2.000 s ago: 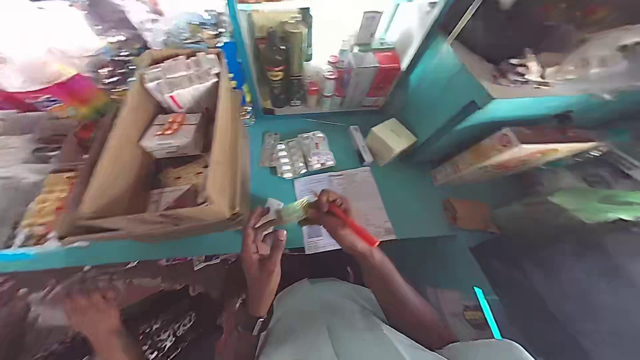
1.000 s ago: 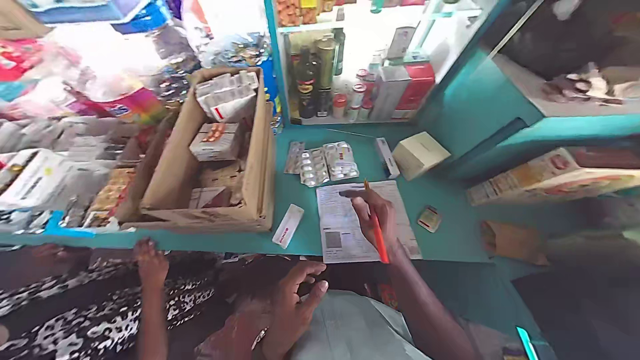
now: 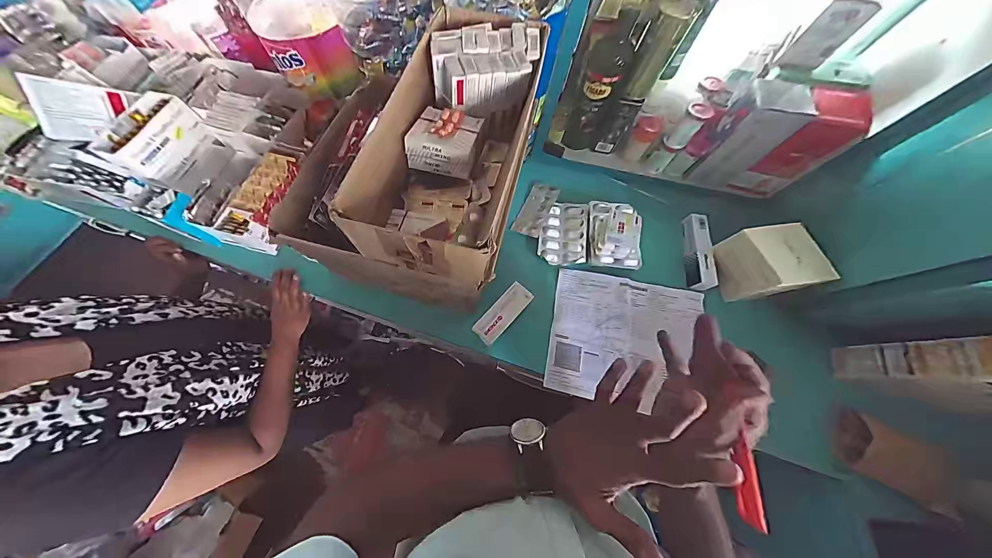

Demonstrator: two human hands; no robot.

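Observation:
My left hand (image 3: 620, 442), below a wristwatch-banded wrist, spreads its fingers over the lower right of a printed paper form (image 3: 589, 333) and holds nothing. Just behind it, my right hand (image 3: 728, 380) grips a red pen (image 3: 749, 484), which points down toward me. The two hands overlap in view; whether they touch, I cannot tell. Several blister packs of tablets (image 3: 563, 234) lie beyond the form's top edge. A small white carton (image 3: 503, 313) rests left of the form. A narrow box (image 3: 699, 251) and a cream box (image 3: 775, 260) stand to its upper right.
An open cardboard box (image 3: 418, 267) of medicine cartons stands on the teal counter (image 3: 372, 298) at left, with packed trays beyond. A cabinet of bottles (image 3: 604, 85) is at the back. Another person's hand (image 3: 290, 306) rests on the counter's front edge.
Two seconds ago both my hands were at a small item; a second ago it lay right of the form. My left hand has since moved right, beside my right hand. The small white carton appears left.

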